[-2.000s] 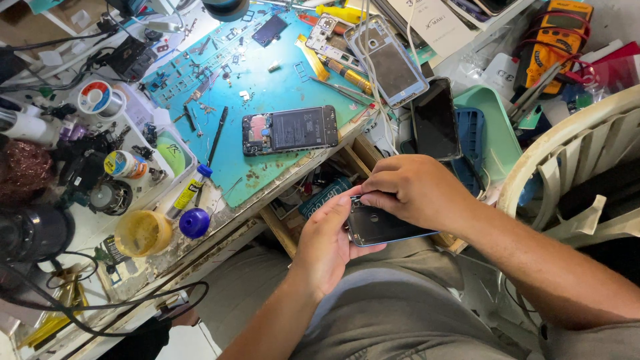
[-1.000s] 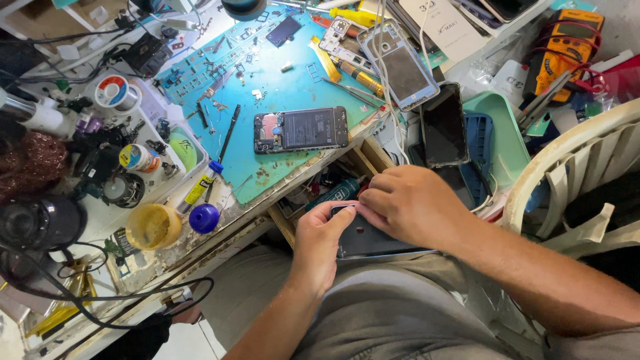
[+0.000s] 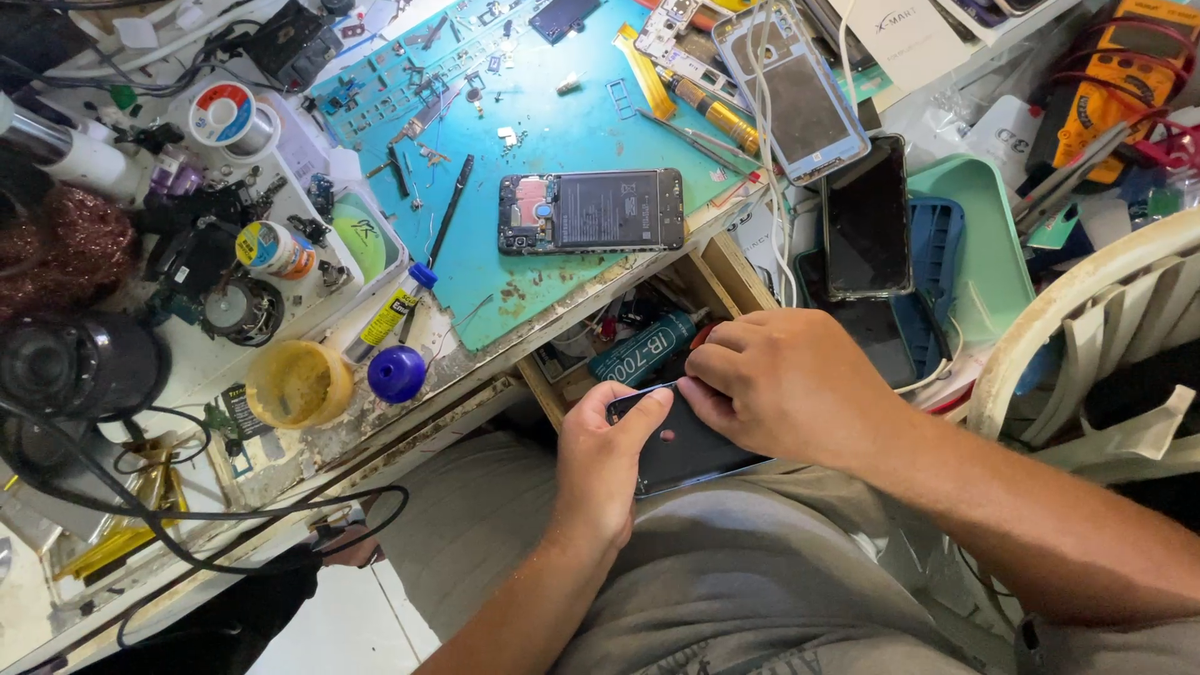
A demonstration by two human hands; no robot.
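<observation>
A dark smartphone back cover with a bluish rim lies tilted above my lap. My left hand grips its left end, with the thumb on the inner face near the top corner. The fingertips of my right hand are pinched at the cover's upper edge; whether they hold a small part there is hidden. On the teal work mat lies an opened smartphone with its battery and inner parts exposed. A black pen-like tool is left of it.
An open drawer holds a teal tube. A yellow cup and a blue-capped bottle stand near the bench edge. Black cables loop at lower left. Right are phones, a green tray, a multimeter and a white chair.
My left thumb has shifted on the cover's upper corner, and my right hand's fingers have changed position along its upper edge. The opened phone on the mat has stayed in place.
</observation>
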